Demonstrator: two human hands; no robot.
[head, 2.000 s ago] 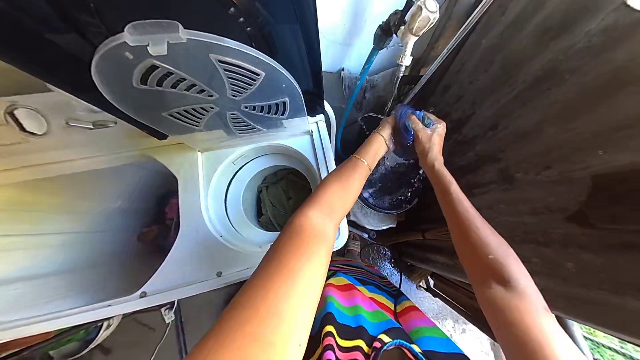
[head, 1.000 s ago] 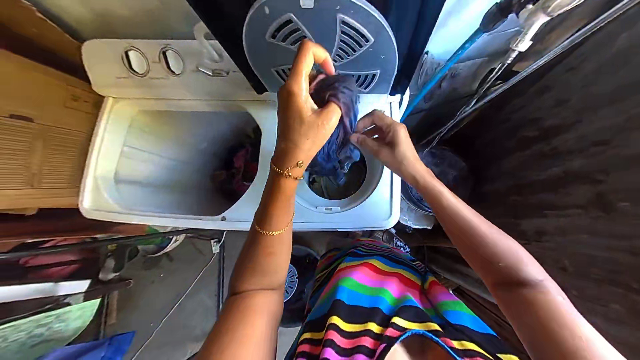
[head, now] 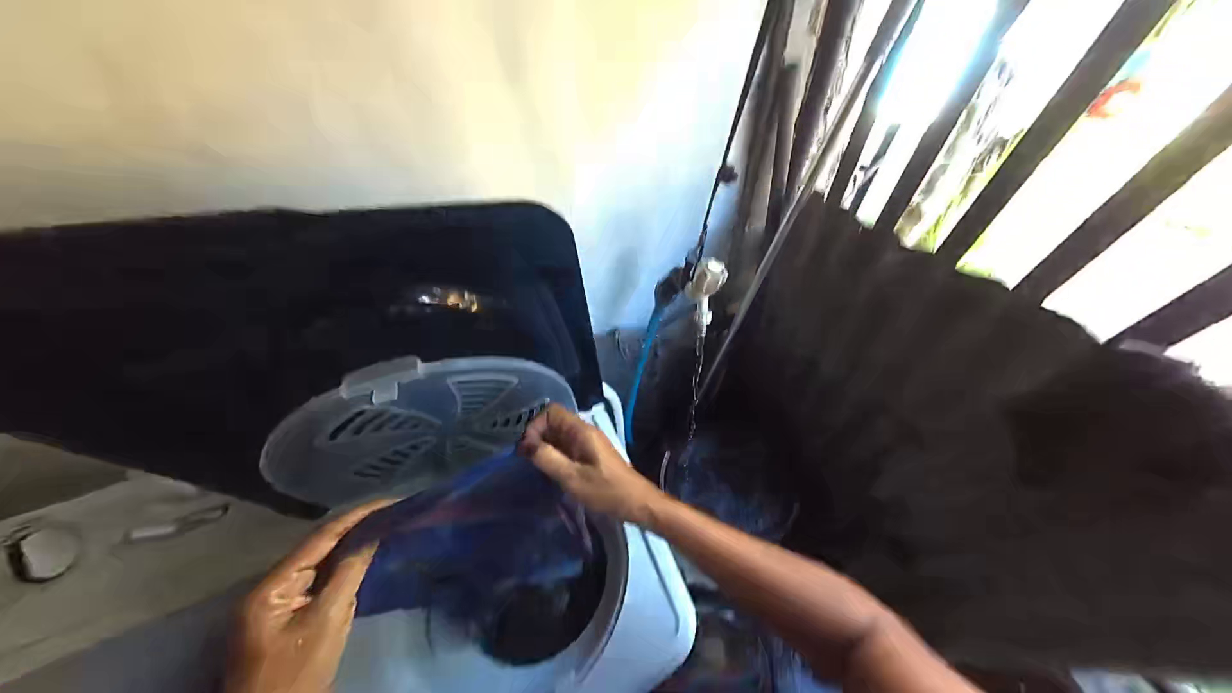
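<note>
A dark blue wet garment (head: 462, 529) hangs spread between my two hands, over the round spin tub opening (head: 616, 577) of a white twin-tub washing machine (head: 659, 602). My left hand (head: 303, 597) grips its left edge between thumb and fingers. Its upper right corner is pinched by my right hand (head: 582, 457), just in front of the round vented plastic inner lid (head: 423, 423), which stands raised. Motion blurs the cloth, and it hides much of the opening.
Behind the inner lid stands the machine's dark outer lid (head: 289, 318). A tap (head: 707, 279) with a blue hose (head: 643, 371) is on the wall, water running down below it. Dark sheeting (head: 924, 462) and wooden slats (head: 1001, 125) line the right side. A control knob (head: 43, 553) shows at left.
The garment, bunched in my hands over the tub a second ago, is now spread wide between them. Two seconds ago my hands were at the tap. The view has tilted up.
</note>
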